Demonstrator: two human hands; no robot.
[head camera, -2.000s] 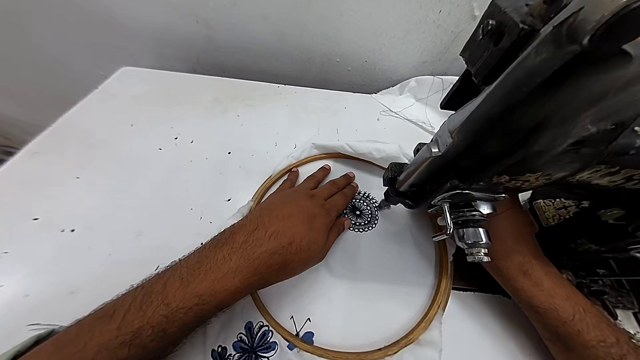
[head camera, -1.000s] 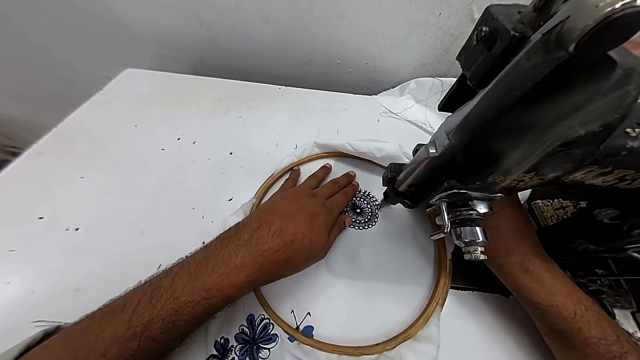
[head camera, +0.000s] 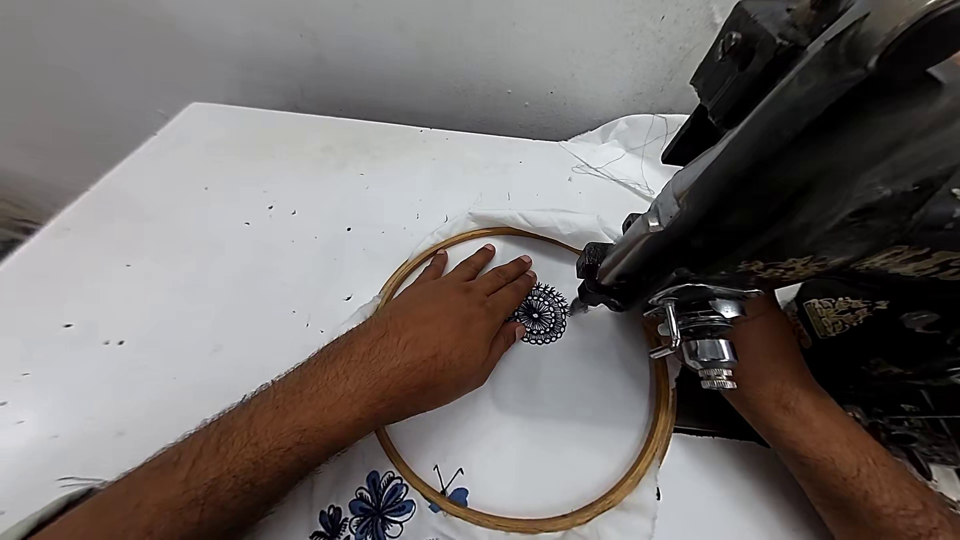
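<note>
White fabric (head camera: 577, 420) is stretched in a round wooden embroidery hoop (head camera: 658, 427) beneath the head of a black sewing machine (head camera: 780, 187). My left hand (head camera: 457, 322) lies flat on the fabric inside the hoop, fingers spread, its tips at the left side of a round black embroidered motif (head camera: 541, 315). The machine's needle area is just right of this motif. My right hand (head camera: 757, 345) is mostly hidden behind the chrome thread tension assembly (head camera: 709, 337), near the hoop's right side; its fingers do not show. Blue embroidered flowers (head camera: 381, 506) and a butterfly (head camera: 452, 495) show at the bottom.
A white table (head camera: 225, 225) with small dark specks extends to the left. Loose threads (head camera: 615, 176) lie over bunched white fabric at the back, against a grey wall (head camera: 450, 60). The machine's black body stands on the right.
The hoop and my left hand have shifted very slightly; my hand stays flat beside the round motif. My right arm looks much the same.
</note>
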